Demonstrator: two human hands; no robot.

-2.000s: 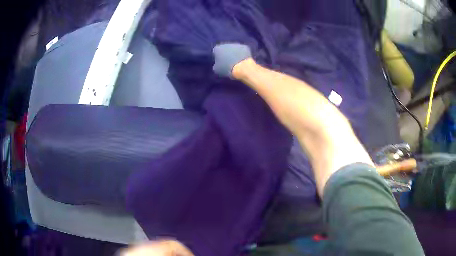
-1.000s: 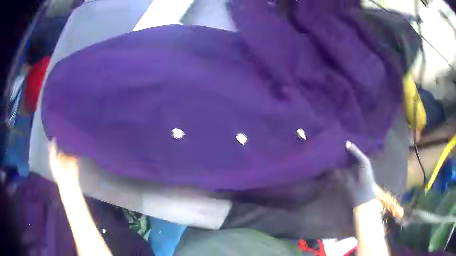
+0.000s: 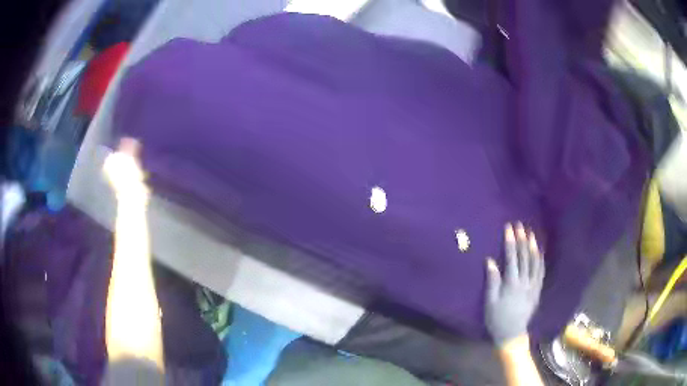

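A purple jacket (image 3: 316, 136) lies spread over the raised form, which it hides. Two pale buttons show on its front, near the right. My bare left hand (image 3: 126, 162) is at the jacket's left edge; it is blurred, and whether the fingers grip the cloth cannot be told. My gloved right hand (image 3: 517, 283) lies flat on the jacket's lower right, palm down, fingers apart. The steam iron (image 3: 590, 348), with a tan-orange handle, stands to the right of my right wrist.
The light grey ironing table (image 3: 290, 298) shows along the near edge, with a dark cover (image 3: 407, 343) to its right. A yellow hose (image 3: 670, 290) curves at the right. Purple garments (image 3: 75, 294) lie at the lower left. A red object (image 3: 102, 75) is at the upper left.
The jacket, first bunched, was spread over the form. It has since shifted, and two buttons show instead of three. My right hand now lies flat on it. My left hand is higher in view.
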